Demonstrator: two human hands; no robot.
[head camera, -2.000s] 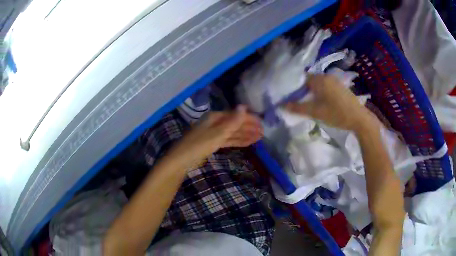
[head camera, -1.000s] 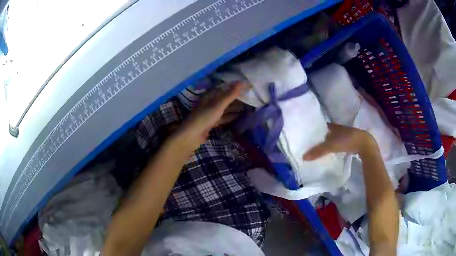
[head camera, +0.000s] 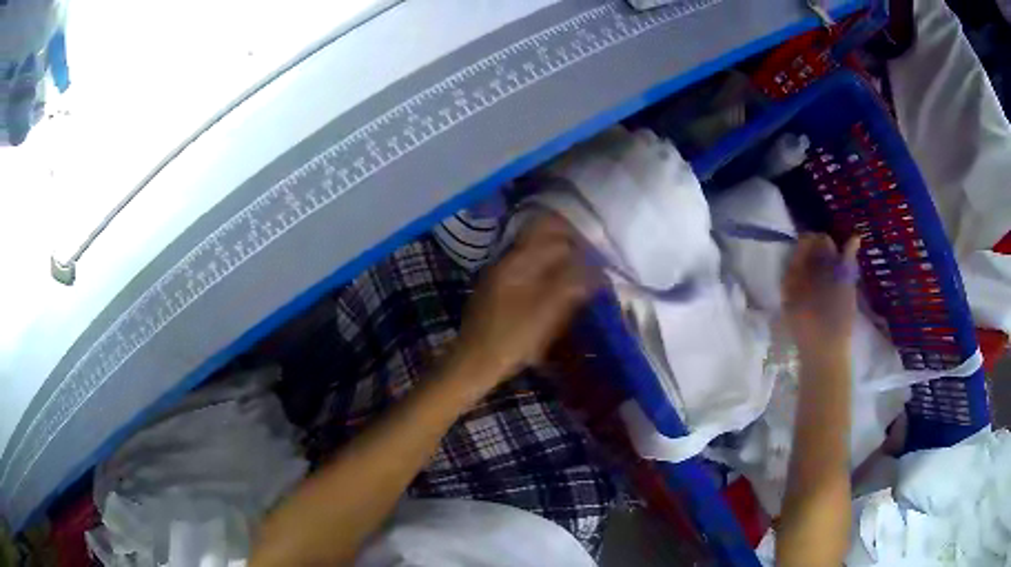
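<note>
A folded bundle of white cloth pieces lies over the near rim of the blue plastic basket. A purple strip runs loosely across the bundle, and its bow no longer shows. My left hand, blurred, is closed at the bundle's left side on one part of the strip. My right hand, also blurred, is closed over the basket on another part of it, which stretches left from the fingers. The fingertips are not clear.
The table edge with ruler tape and blue rim crosses the upper left. Plaid cloth covers the lap. White cloth lies at lower left, and more white pieces at lower right. A red basket stands behind.
The purple bow on the bundle has come undone. My hands, open a second ago, have closed on the strip; my right hand has moved up and right. The view has shifted slightly.
</note>
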